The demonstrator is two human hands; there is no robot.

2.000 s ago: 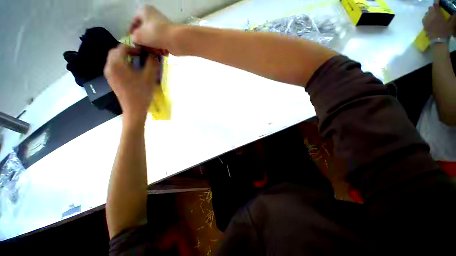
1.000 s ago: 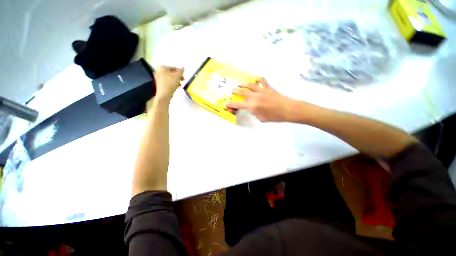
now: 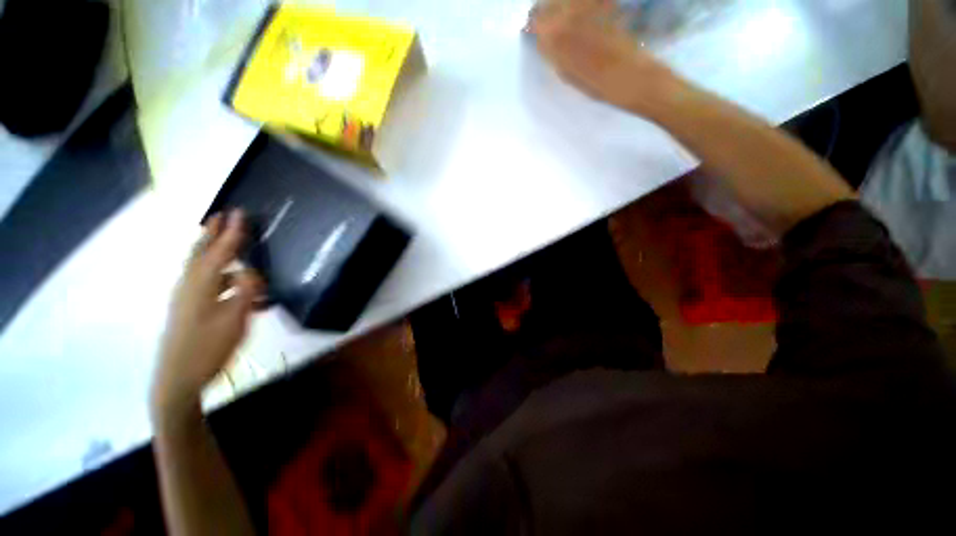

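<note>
The black inner box [image 3: 304, 225] lies on the white table in front of me, with blurred pale marks on its upper face. My left hand [image 3: 210, 309] is at its left side, with the fingers on its edge and the thumb low beside it. The yellow outer sleeve [image 3: 325, 73] lies just behind it with a black left end; whether a box is inside is unclear. My right hand [image 3: 598, 58] is at the top, away from both boxes, by the shiny pile of small clear bags [image 3: 681, 13]. It is blurred, and its fingertips and any small item in them are unclear.
A soft black lump [image 3: 52, 63] and a dark flat strip [image 3: 79, 194] lie at the left. The table's front edge runs diagonally below the black box. Another person's arm [image 3: 933, 63] shows at the right edge. Red stools [image 3: 723, 272] stand below the table.
The black box has come away from the black lump to the table's front, with my left hand at it. My right hand has left the yellow sleeve and moved toward the pile. The view has shifted.
</note>
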